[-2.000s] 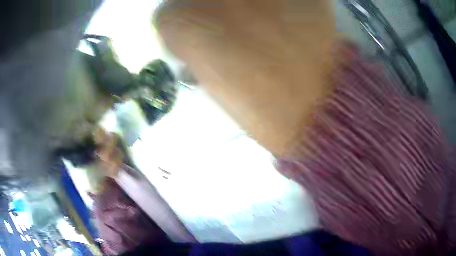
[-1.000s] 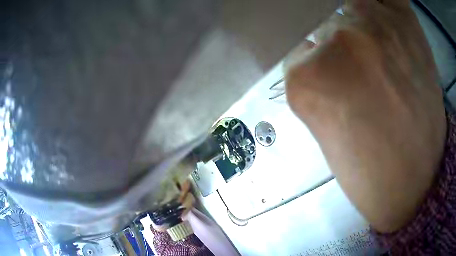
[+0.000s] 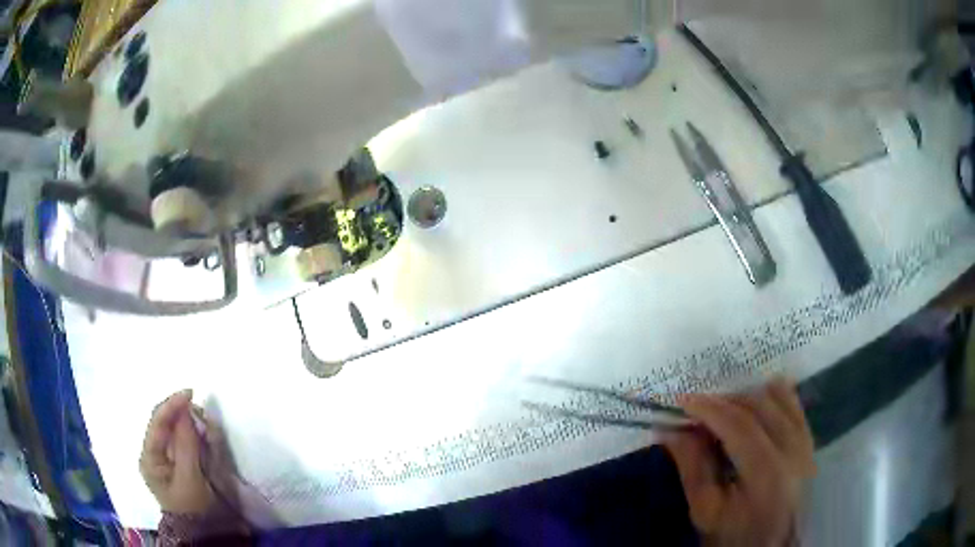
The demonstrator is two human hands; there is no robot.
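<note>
My right hand (image 3: 743,459) is at the table's front edge and holds tweezers (image 3: 609,406), their two legs spread in a V and pointing left over the printed ruler. My left hand (image 3: 184,454) is at the lower left, fingertips pinched together above the table; whether something tiny is between them I cannot tell. The opened hook area (image 3: 364,224) of the sewing machine is lit yellow-green, with metal parts inside. Neither hand touches the machine.
Thread snips (image 3: 727,208) and a dark-handled screwdriver (image 3: 823,219) lie at the right of the machine bed (image 3: 503,235). The machine head (image 3: 278,118) fills the upper left. A wire guard (image 3: 139,305) stands out at the left. A pale pink cloth (image 3: 96,251) shows behind it.
The view has pulled back from the machine. My right hand has moved from above the bed to the front edge, tweezers now visible. My left hand has come away from beside the head.
</note>
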